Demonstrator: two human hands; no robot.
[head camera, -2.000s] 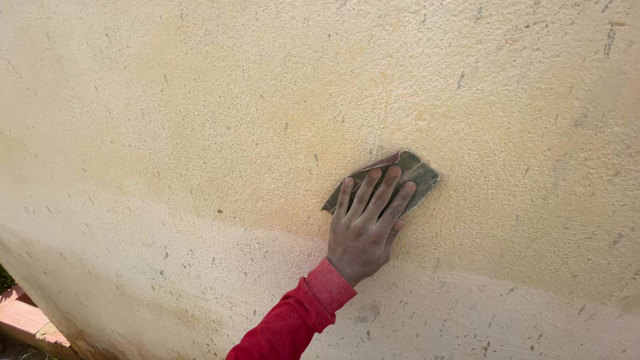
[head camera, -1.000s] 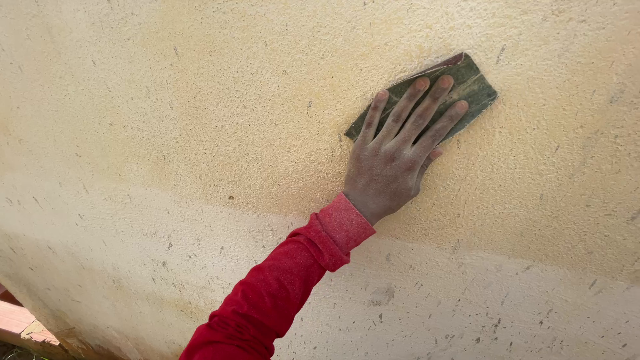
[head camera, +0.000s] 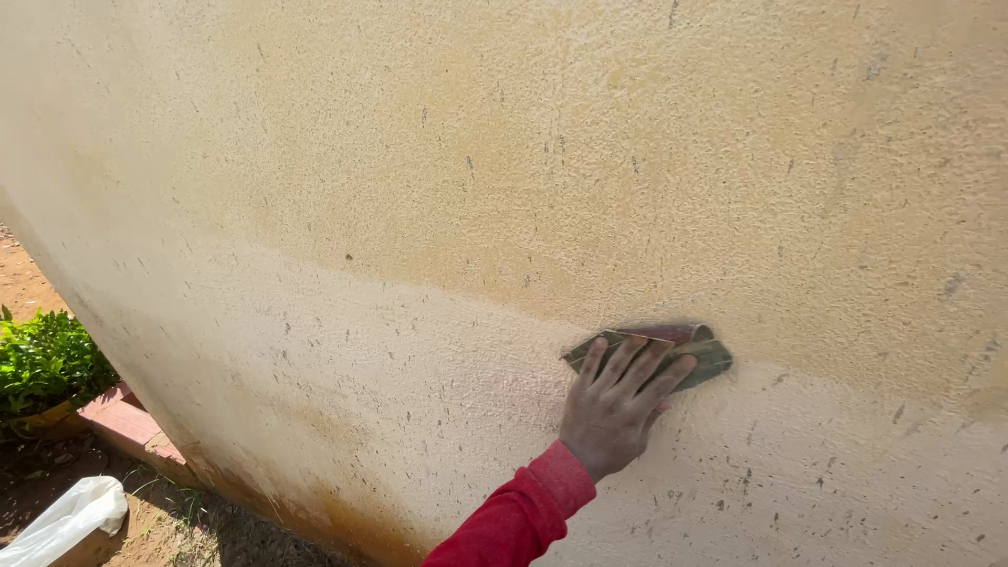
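Note:
My left hand (head camera: 610, 421), in a red sleeve (head camera: 543, 504), presses a folded, dark green sheet of sandpaper (head camera: 713, 364) against a rough plastered wall (head camera: 472, 205). The fingers lie spread over the sheet, and the thumb is at its lower right side, partly hidden. A reddish-brown fold of the sheet shows above the fingertips. Both lie near the border between the wall's yellowish upper part and its paler lower band (head camera: 378, 339), which has dark specks. My right hand is out of view.
At the lower left, past the wall's edge, are a green leafy bush (head camera: 51, 358), a reddish brick edging (head camera: 130, 425) and a white plastic bag or sheet (head camera: 75, 516) on bare soil. The wall's foot has orange-brown stains (head camera: 346, 524).
My left hand moved up and right with the sandpaper, then came back down the wall to the border of the pale band. The view has shifted, showing the bush and white plastic.

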